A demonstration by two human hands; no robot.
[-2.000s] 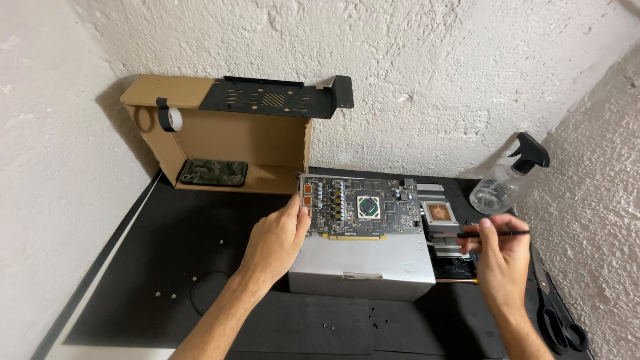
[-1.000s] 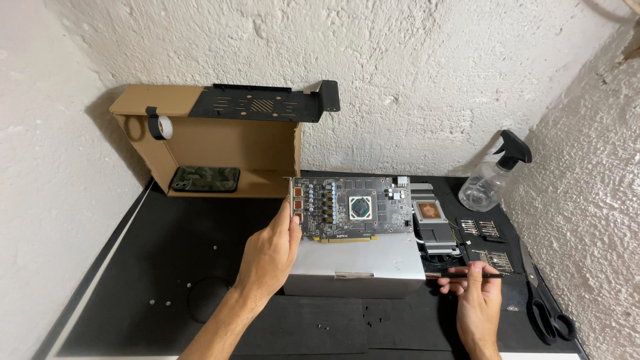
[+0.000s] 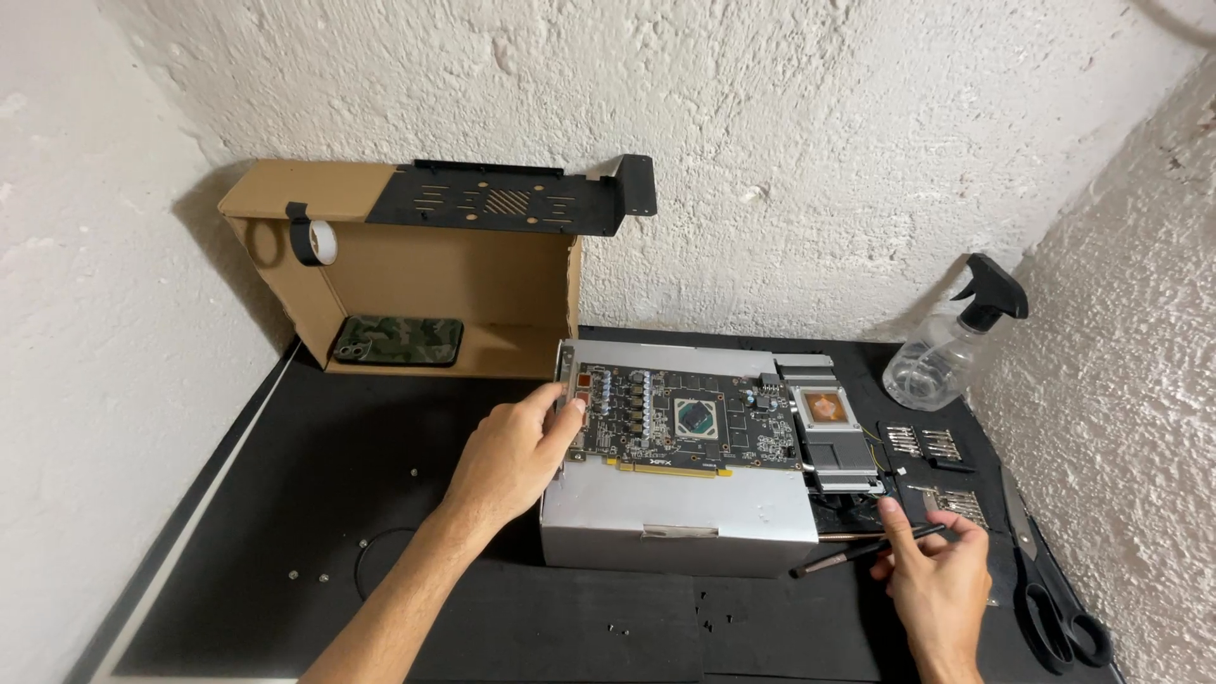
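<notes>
My left hand [image 3: 513,456] grips the bracket end of a bare graphics card circuit board [image 3: 627,418], which lies chip side up on a silver-grey box [image 3: 674,508]. My right hand [image 3: 931,560] holds a thin black brush [image 3: 860,551], its tip pointing left, low by the box's front right corner. The heatsink [image 3: 838,456] with its copper contact plate [image 3: 823,407] rests just right of the board. Screwdriver bits [image 3: 940,445] lie in holders beyond it.
Behind stands an open cardboard box [image 3: 304,190] with a black metal backplate [image 3: 503,199] and tape roll [image 3: 313,239] on it, a camouflage-cased phone [image 3: 399,340] inside. A spray bottle [image 3: 936,351] and scissors [image 3: 1035,598] are at right. Small screws [image 3: 708,613] lie in front.
My right hand with the brush has moved down from beside the heatsink's copper plate to the box's front right corner. My left hand stays at the board's bracket end.
</notes>
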